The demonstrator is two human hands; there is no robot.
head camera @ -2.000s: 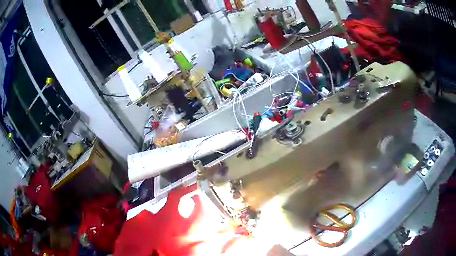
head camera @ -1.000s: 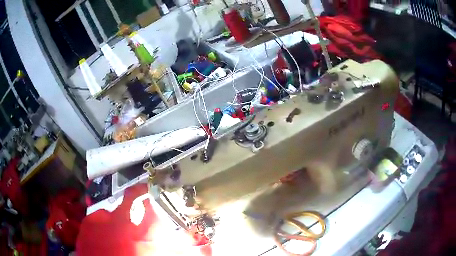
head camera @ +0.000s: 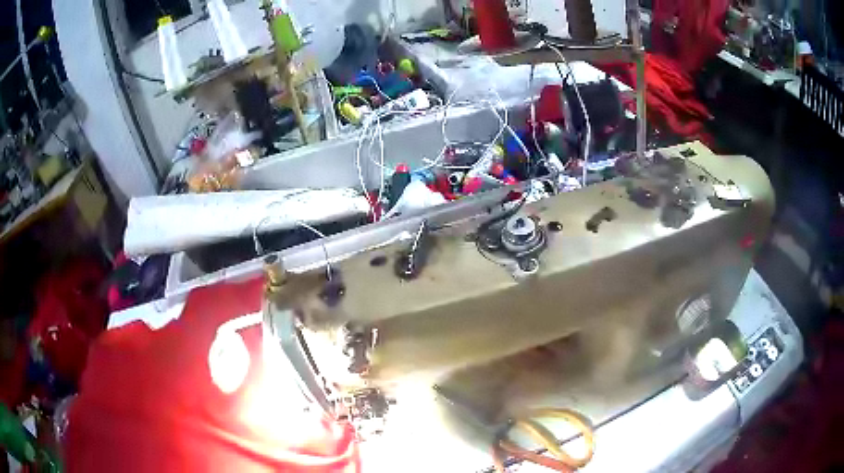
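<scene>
A bright red garment piece (head camera: pixel 157 388) lies at the left end of the sewing machine and reaches the bottom edge. Its right part is washed out by lamp glare near the needle area. The beige, stained sewing machine (head camera: pixel 444 300) crosses the view. The presser foot area (head camera: pixel 370 406) is small and blurred in the glare; whether it touches the cloth cannot be told. Scissors with orange-yellow loop handles (head camera: pixel 546 439) lie on the white bed below the arm. Neither of my hands is in the picture.
A white roll (head camera: pixel 245 220) lies behind the machine. Small mixed spools (head camera: pixel 463 180) fill the trough. White thread cones (head camera: pixel 171 55) and a red cone (head camera: pixel 492 26) stand behind. A control panel (head camera: pixel 759 360) is at the right end. Red cloth (head camera: pixel 662 92) is heaped at the back right.
The camera view has shifted, and the machine lies more level in it. More of the red cloth shows at the left. The fingertip-like shape at the bottom edge two seconds ago is gone.
</scene>
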